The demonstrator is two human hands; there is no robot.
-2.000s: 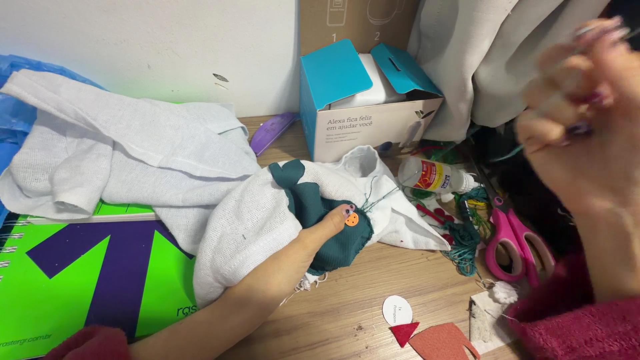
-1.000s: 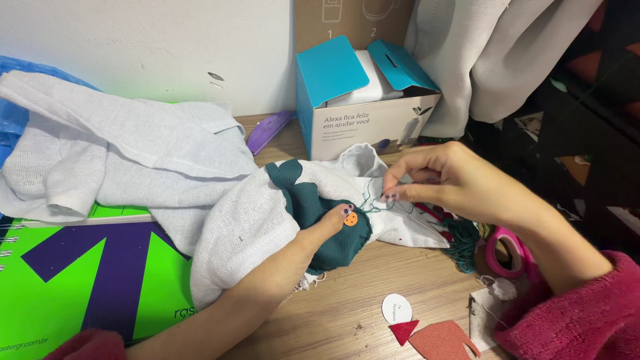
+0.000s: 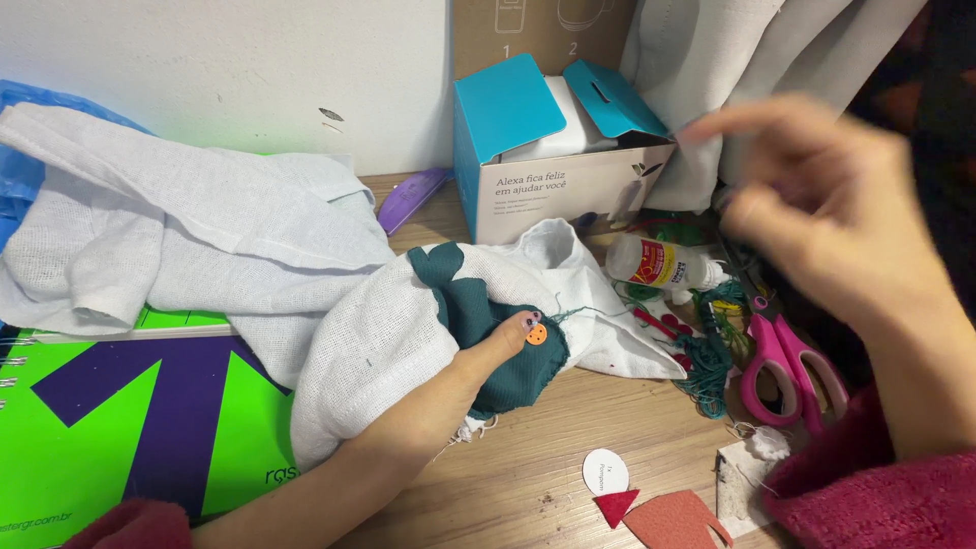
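My left hand (image 3: 499,347) holds a white woven cloth (image 3: 381,343) with a dark green fabric piece (image 3: 526,374) on it, the thumb beside an orange button (image 3: 537,334). The fingers lie hidden beneath the cloth. Green thread (image 3: 583,311) trails from the green piece toward the right. My right hand (image 3: 816,191) is raised at the right, blurred, its thumb and index finger apart at the tips; whether it holds a needle or thread cannot be told. Pink-handled scissors (image 3: 793,366) lie below it.
A teal-flapped cardboard box (image 3: 564,191) stands at the back, near a purple case (image 3: 412,200). A glue bottle (image 3: 663,263) lies by green embroidery floss (image 3: 705,366). A green notebook (image 3: 69,473) is at left under white cloth (image 3: 221,206). Felt pieces (image 3: 671,518) lie in front.
My right hand was raised at the right, came down beside the green thread, and is now up and to the right again. My left hand has stayed on the cloth.
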